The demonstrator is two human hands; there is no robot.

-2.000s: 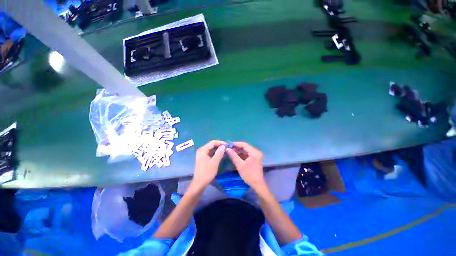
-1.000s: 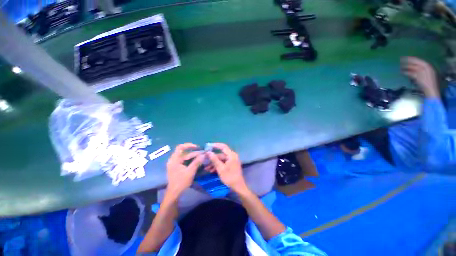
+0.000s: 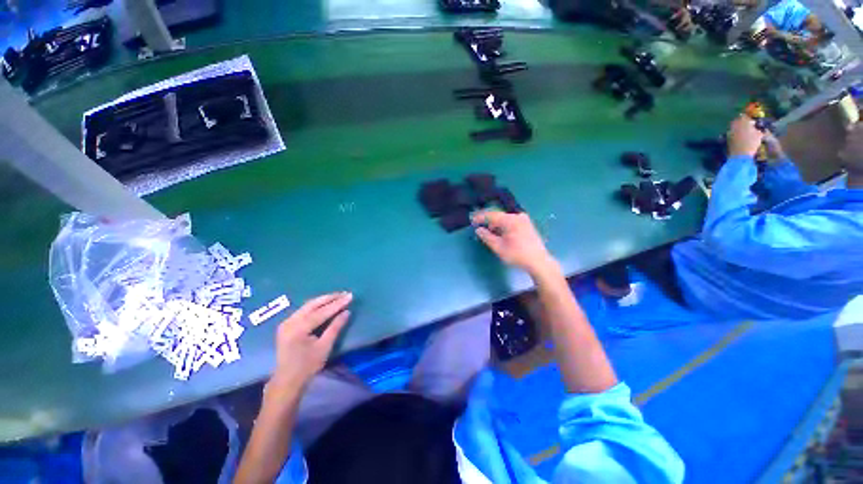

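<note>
A small pile of matt black caps (image 3: 449,203) lies on the green table ahead of me. My right hand (image 3: 509,236) is at the pile's near right edge, fingertips bent together. Whether a cap is between them cannot be told. My left hand (image 3: 312,326) rests at the table's near edge, thumb and fingers apart, with nothing visible in it. Pale slotted plates (image 3: 203,326) lie heaped at left, spilling from a crumpled clear bag (image 3: 114,269). One plate (image 3: 269,310) lies apart between the heap and my left hand.
A slanting pale post (image 3: 66,156) stands left, by a packed black product set (image 3: 180,128). Black bracket assemblies (image 3: 506,113) lie beyond and right. A person (image 3: 748,222) in blue works at right. Below the edge are a lined bin (image 3: 114,458) and glossy black parts (image 3: 513,331).
My hands were together over a small piece; they have parted, and my right hand has moved right and forward to the black pile. The view has swung right, showing more of the neighbour.
</note>
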